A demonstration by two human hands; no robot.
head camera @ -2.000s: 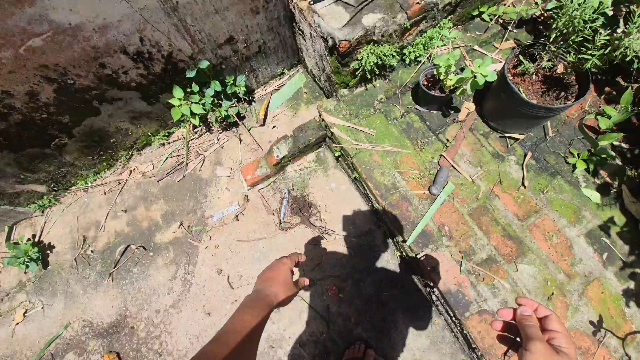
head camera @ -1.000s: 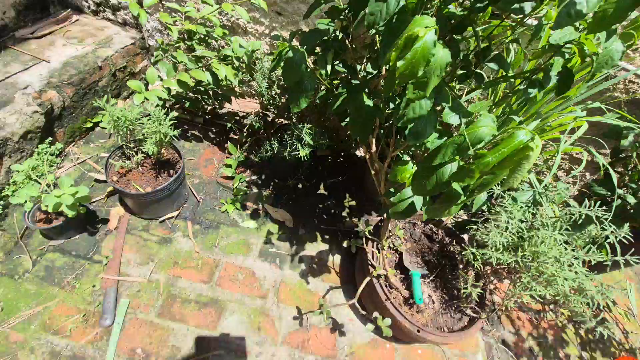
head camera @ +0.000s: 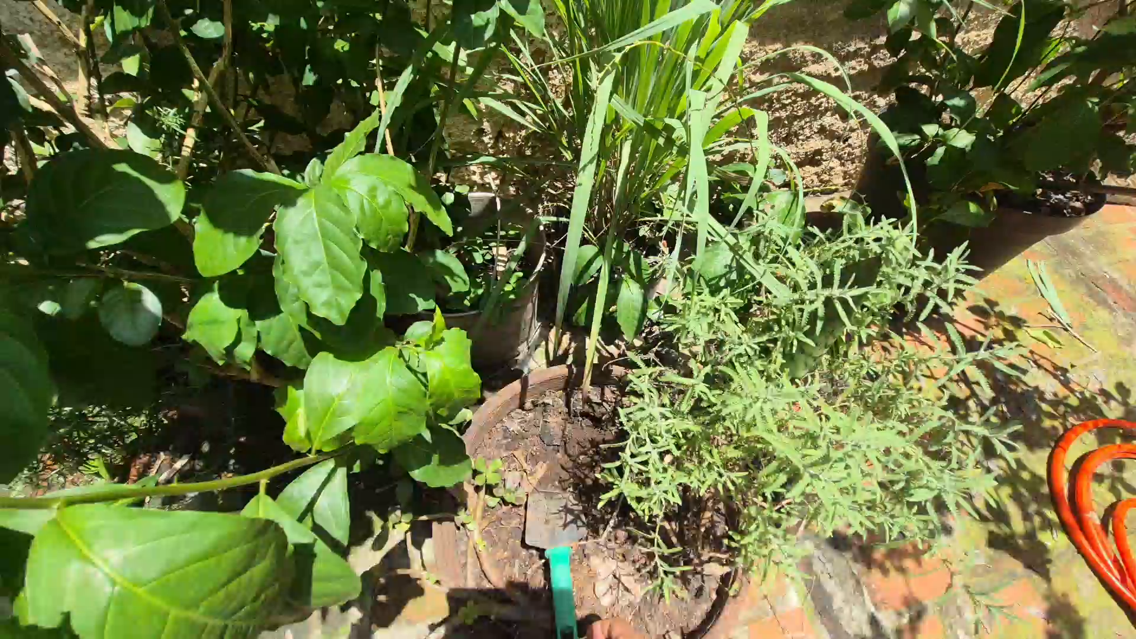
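A small garden trowel lies on the dark soil of a round brown pot [head camera: 510, 404], its flat metal blade [head camera: 552, 519] toward the plants and its green handle [head camera: 562, 590] running to the bottom edge. Just right of the handle's end, a sliver of my right hand [head camera: 614, 629] shows at the bottom edge; the rest is cut off, so its grip cannot be made out. My left hand is out of view. A bushy grey-green herb [head camera: 799, 417] leans over the pot's right side.
Broad-leaved branches [head camera: 355, 399] hang at the left, close to the pot. Long grass-like blades [head camera: 666, 133] rise behind it by a rough wall. A dark pot [head camera: 1021, 226] stands at the back right. An orange hose [head camera: 1078, 497] lies coiled on mossy brick paving [head camera: 914, 581].
The view has swung far right from the concrete slab to the potted plants. Both hands showed two seconds ago; now only part of one appears, beside the trowel handle.
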